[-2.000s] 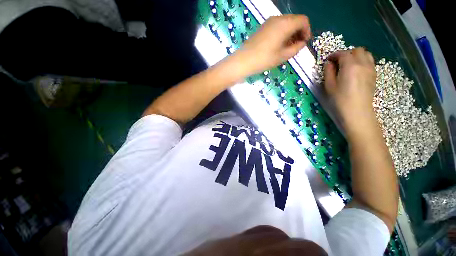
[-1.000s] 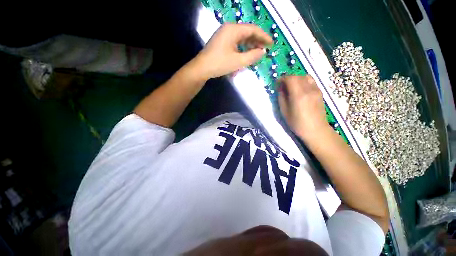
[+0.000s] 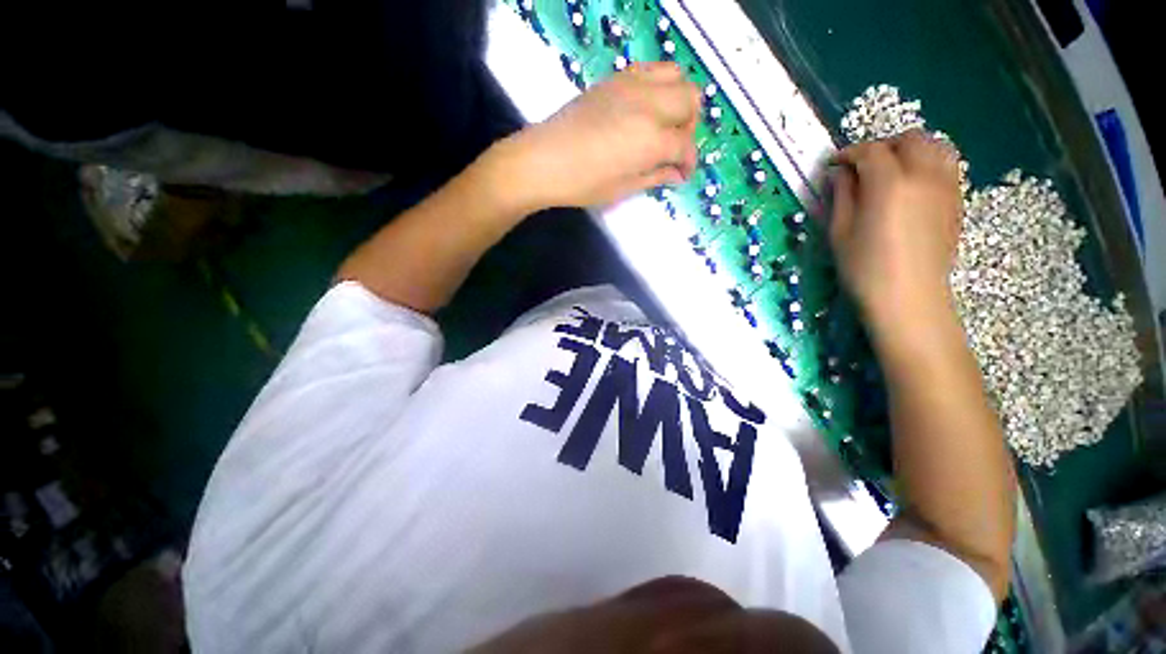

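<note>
The green circuit board [image 3: 754, 236] runs diagonally between pale rails, with rows of small dark and white parts standing on it. My left hand [image 3: 627, 138] is over the upper part of the board, fingers curled with the tips together; whether it holds a part is hidden. My right hand [image 3: 899, 211] is beyond the far rail, fingers bent down at the near edge of the pile of loose white components [image 3: 1042, 319] and covering some of it. Its fingertips are blurred, and a component in them cannot be made out.
The near rail [image 3: 665, 262] is bright and shiny, and the far rail [image 3: 754, 83] lies between board and pile. A clear plastic bag [image 3: 1132, 537] lies at the lower right. A blue edge [image 3: 1120, 160] shows at the far side. Pale cloth [image 3: 192, 160] is at the upper left.
My right hand has moved from over the board back to the pile. My left hand stays over the board, its fingers now closer together than one second ago.
</note>
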